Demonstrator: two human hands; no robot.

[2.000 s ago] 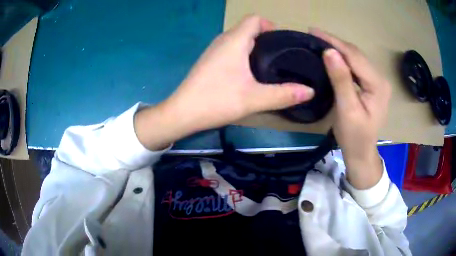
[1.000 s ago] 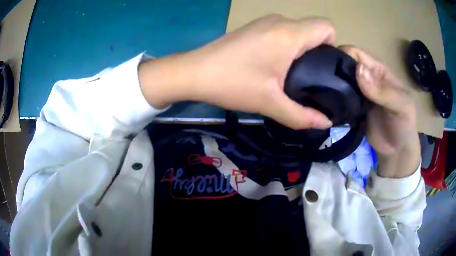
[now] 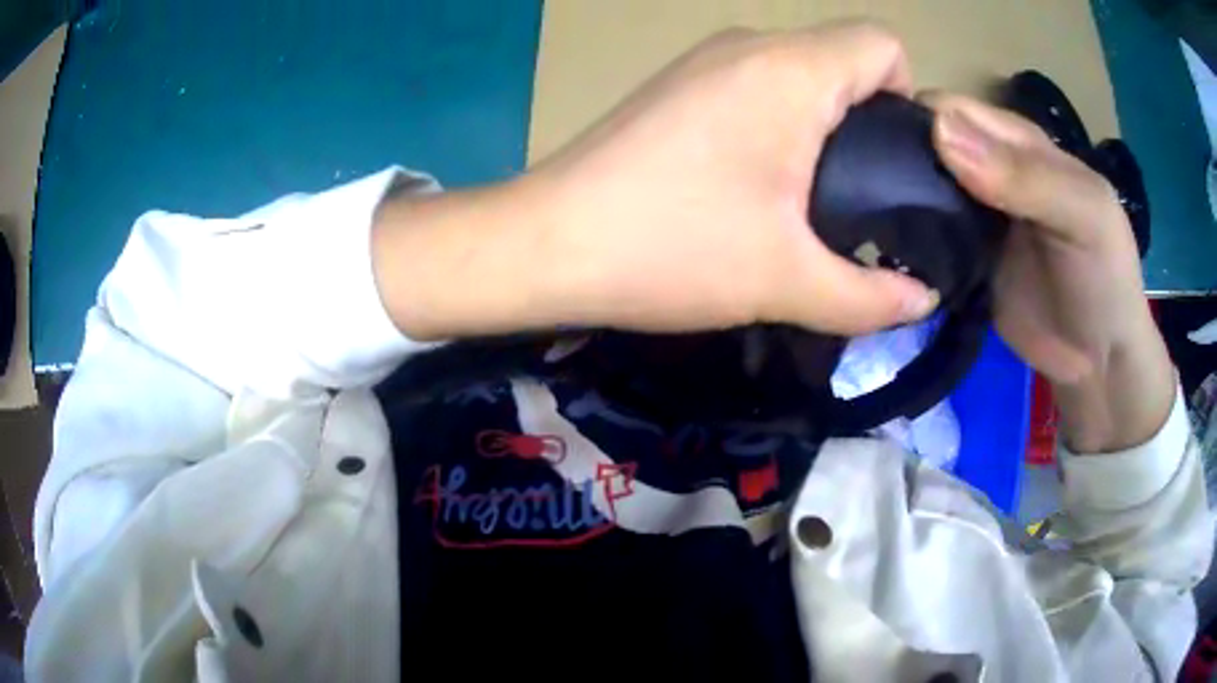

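A black headphone is held up in front of my chest, above the bench's near edge. Its ear cup [image 3: 888,180] is between my two hands. My left hand [image 3: 694,187] grips the cup from the left, with the thumb along its lower side. My right hand [image 3: 1068,240] holds the cup from the right, with fingertips at its upper edge. The black headband [image 3: 934,380] curves down below the cup. Part of the headphone is lost against my dark shirt.
Loose black round cup parts [image 3: 1118,187] lie on the cardboard sheet [image 3: 641,54] at the right, partly behind my right hand. The green-blue bench mat [image 3: 294,94] is to the left. A blue bin [image 3: 994,414] with clear bags is below the bench edge.
The held cup has moved right and turned, so a smoother curved side shows. My left hand has followed and now reaches across its left side. The view has also shifted.
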